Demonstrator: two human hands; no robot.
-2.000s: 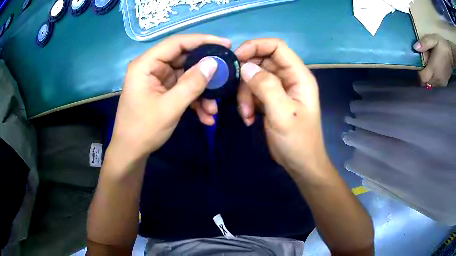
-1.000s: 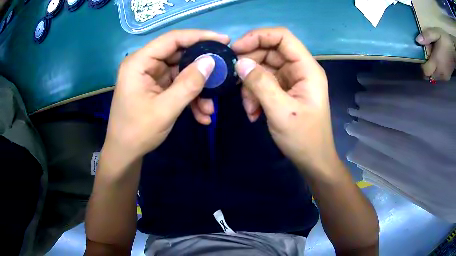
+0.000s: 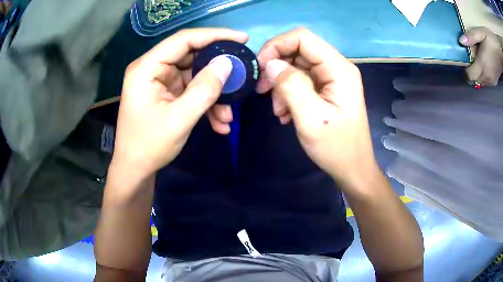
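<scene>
My left hand (image 3: 165,104) grips a round black disc (image 3: 208,53) above my dark-clothed lap, with the thumb on its silver-grey centre and the fingers behind it. Small pale marks show on the black ring. My right hand (image 3: 320,104) is at the disc's right edge, thumb and index fingertips close together. Whether a small piece is between them is hidden. A clear plastic tray (image 3: 190,17) with a heap of small pale pieces (image 3: 165,9) lies on the bench at the top, cut off by the picture's edge.
The green bench top (image 3: 353,33) curves across the top. A white sheet (image 3: 413,10) lies at the upper right. Another person's hand (image 3: 484,58) rests at the bench edge on the right, with grey clothing below. A grey-green sleeve (image 3: 55,71) covers the bench's left side.
A grey-green sleeve has come in over the left of the bench and hides the discs there. The held disc has shifted slightly left, and my right fingertips have drawn slightly back from its face.
</scene>
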